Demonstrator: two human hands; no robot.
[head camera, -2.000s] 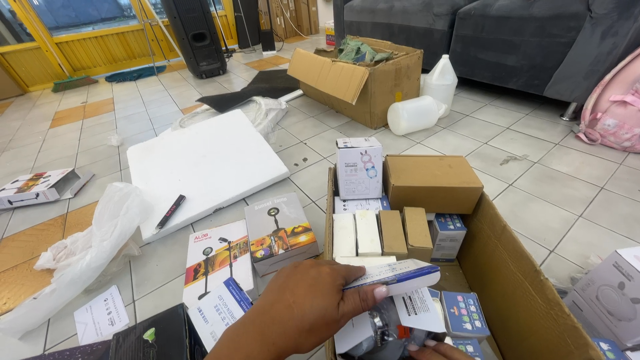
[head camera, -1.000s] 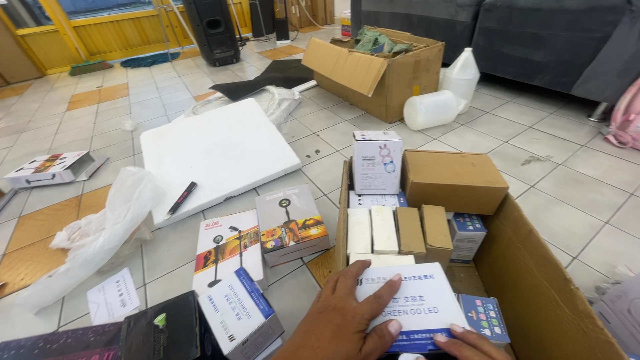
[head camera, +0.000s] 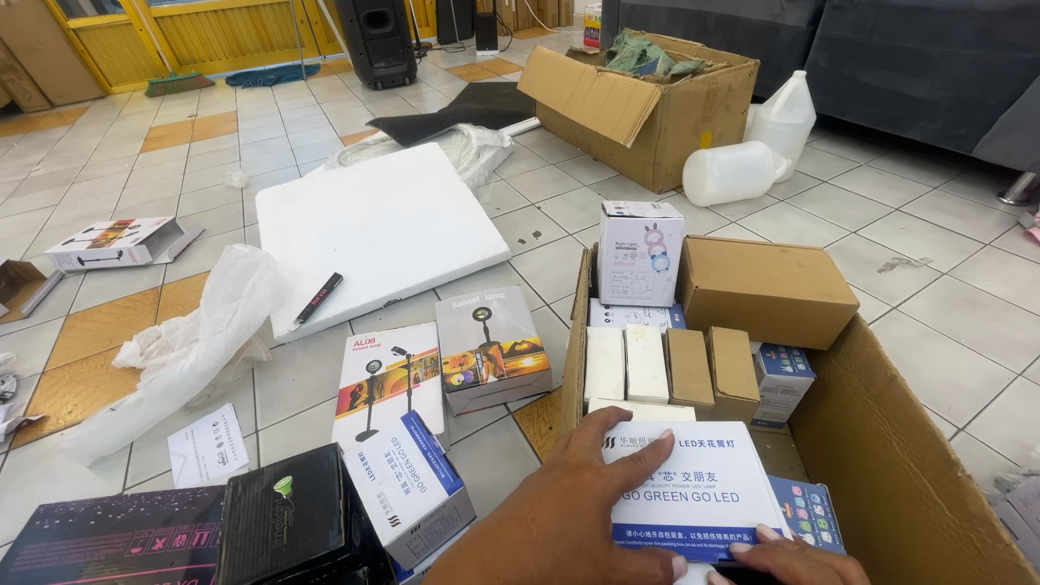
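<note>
My left hand (head camera: 569, 496) grips a white and blue LED lamp box (head camera: 691, 479) from its left side, fingers over the top face. At the box's lower right edge, my right hand (head camera: 792, 561) holds on with its fingertips; its palm is cut off by the frame. The lamp box is above a large open cardboard box (head camera: 910, 455). Inside that box stand a night light box (head camera: 640, 256), a plain brown carton (head camera: 764, 288), narrow white and brown cartons (head camera: 691, 370) and small blue patterned boxes (head camera: 808, 512).
Left of the carton lie sunset lamp boxes (head camera: 491, 349), another white and blue lamp box (head camera: 410, 487) and a black box (head camera: 284, 520). Beyond are a white foam sheet (head camera: 382, 236) with a marker (head camera: 317, 299), a plastic bag (head camera: 195, 349), an open carton (head camera: 691, 122) and plastic jugs (head camera: 727, 173).
Two seconds ago the lamp box was tilted edge-on in my left hand, with a clear-wrapped item below near my right hand. Now its printed face lies upward, with both hands on it.
</note>
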